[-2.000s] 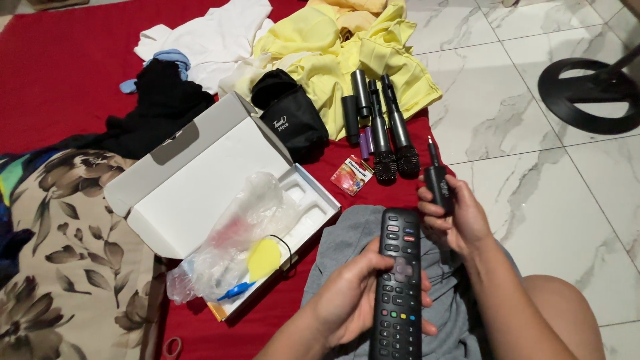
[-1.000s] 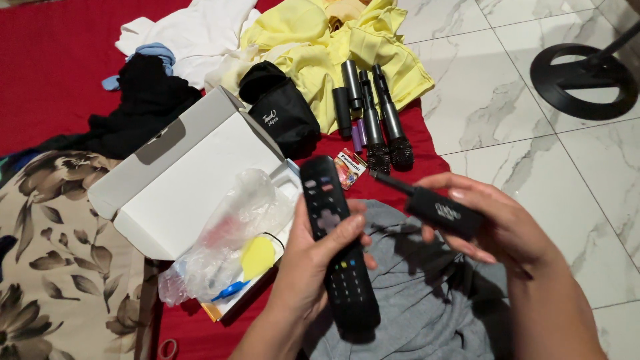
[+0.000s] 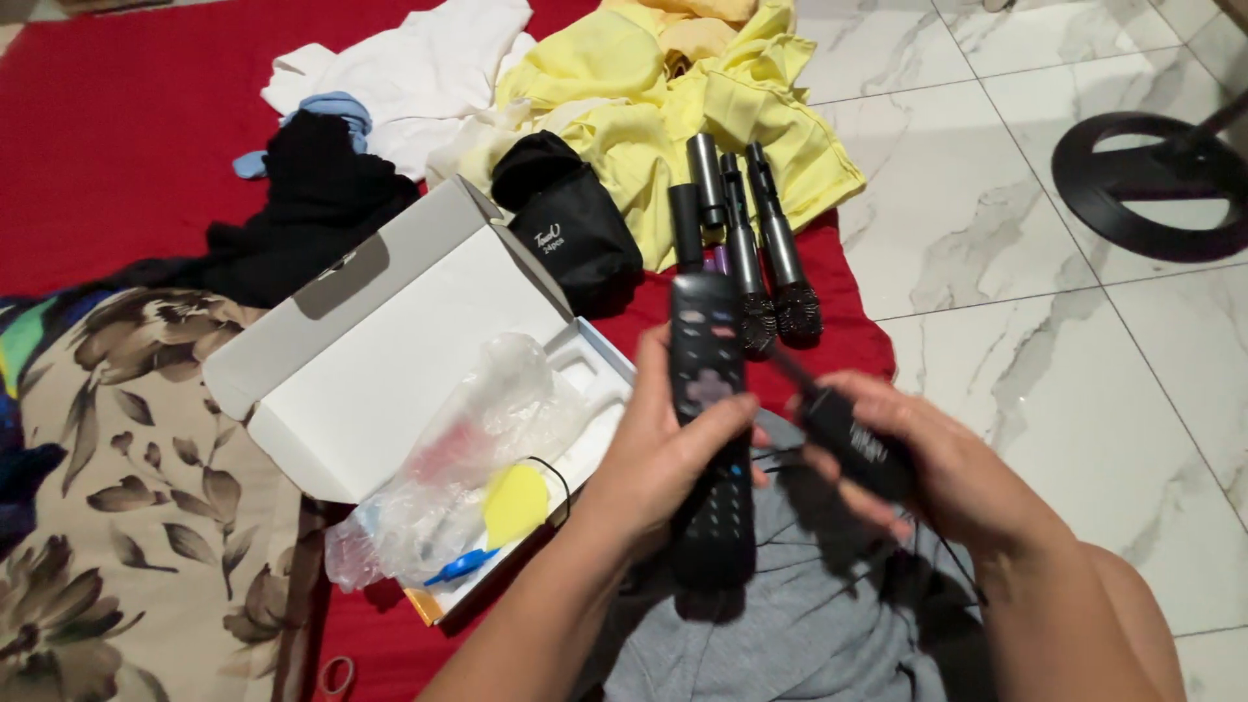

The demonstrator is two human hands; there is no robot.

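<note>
My left hand (image 3: 673, 439) grips a black remote control (image 3: 712, 507) upright, its buttons facing me and my thumb lying across it. In my right hand (image 3: 936, 458) is a small black device with a thin rod (image 3: 858, 444), probably a wireless receiver; the rod points up and left toward the remote. Motion blurs both somewhat. Beyond the remote lie two microphones (image 3: 777, 239) with dark mesh heads, beside a loose silver tube (image 3: 706, 185) and a black tube (image 3: 684, 219).
An open white box (image 3: 409, 361) holds plastic wrap (image 3: 487, 429). Around it are a black pouch (image 3: 585, 239), yellow cloth (image 3: 624, 127), a floral cloth (image 3: 146, 468) and scissors (image 3: 336, 675) on red cloth (image 3: 117, 127). A round black stand base (image 3: 1102, 229) rests on the tiled floor.
Two seconds ago the rod in my right hand pointed up; now it tilts left toward the remote. The remote has moved up from its lower position. Both hands keep their hold.
</note>
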